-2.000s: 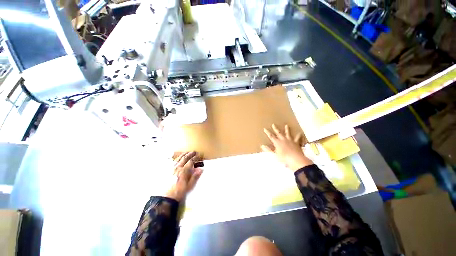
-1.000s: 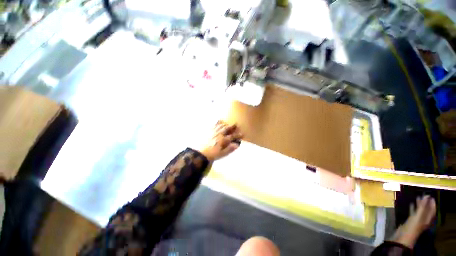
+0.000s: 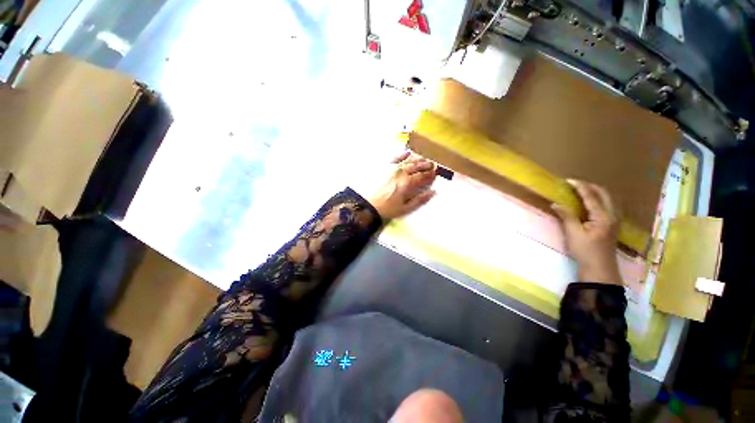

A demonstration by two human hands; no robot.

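Note:
A tan panel (image 3: pixel 579 124) lies on the white positioning board (image 3: pixel 497 273), partly under the sewing machine. A yellow strip (image 3: pixel 488 157) lies slanting over the panel near its front edge. My right hand (image 3: pixel 589 219) holds the strip at its right part, fingers on top and blurred. My left hand (image 3: pixel 406 188) rests at the panel's front left corner, just below the strip's left end, beside a small black mark (image 3: pixel 444 173). Whether its fingers hold anything is unclear.
The white machine head with a red logo (image 3: pixel 415 16) stands at the top. A metal rail (image 3: pixel 613 58) runs behind the panel. Yellow pads (image 3: pixel 685 266) with a white tab sit at the board's right. Brown stacked panels (image 3: pixel 66 124) lie at far left.
My right hand has come in from the far right and now holds the yellow strip over the panel. The white-edged strip over the pads is gone from there. The view has moved closer.

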